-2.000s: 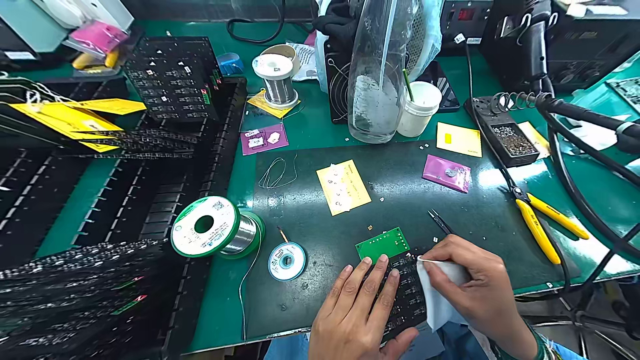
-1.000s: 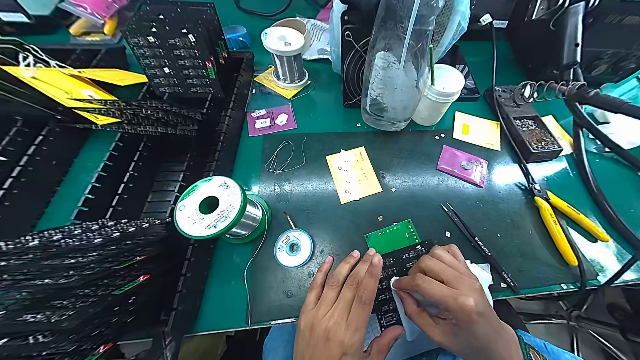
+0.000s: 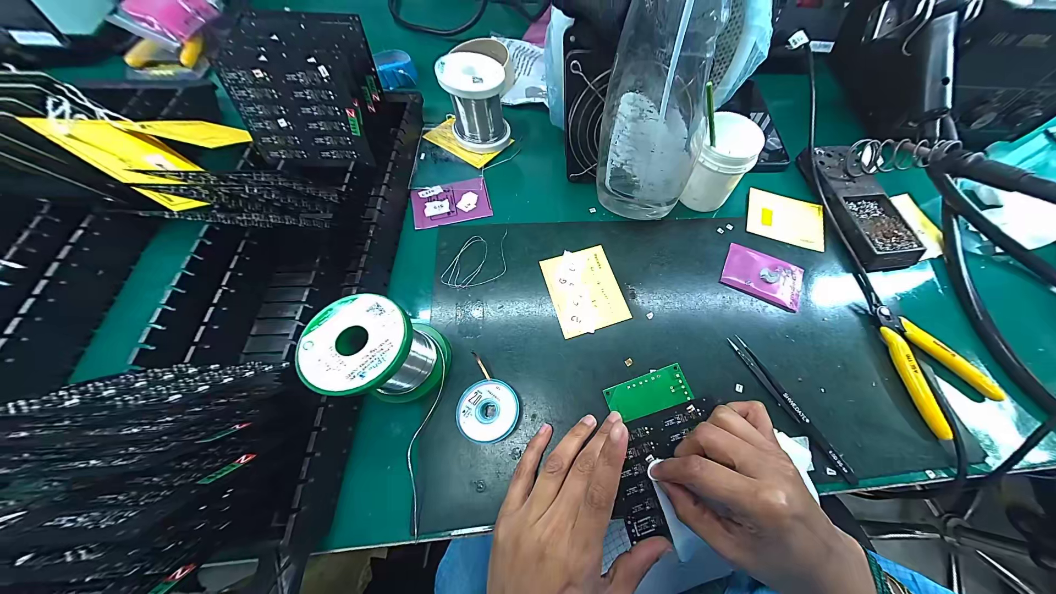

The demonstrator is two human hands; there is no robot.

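Observation:
A black circuit board [image 3: 645,478] lies at the mat's front edge, partly hidden by both hands. My left hand [image 3: 569,495] rests flat with spread fingers, its fingertips on the board's left side. Pinched between the fingers of my right hand [image 3: 742,487] is a white wipe [image 3: 676,524], its tip touching the board's face; more of it shows right of the hand. A green circuit board [image 3: 650,393] lies just beyond the black one. Black tweezers [image 3: 792,408] rest on the mat to the right. Left of my left hand is a small reel of desoldering braid [image 3: 487,411].
A large solder spool [image 3: 355,345] stands left, beside black racks of circuit boards [image 3: 301,91]. Yellow-handled cutters [image 3: 916,379] and a soldering-iron stand [image 3: 874,219] are on the right. A clear bottle [image 3: 656,124] and a white jar [image 3: 724,161] stand at the back.
The view has shifted somewhat. My right hand stays at the black board with the wipe, its fingers now curled closer over the board than two seconds ago. My left hand remains on the board.

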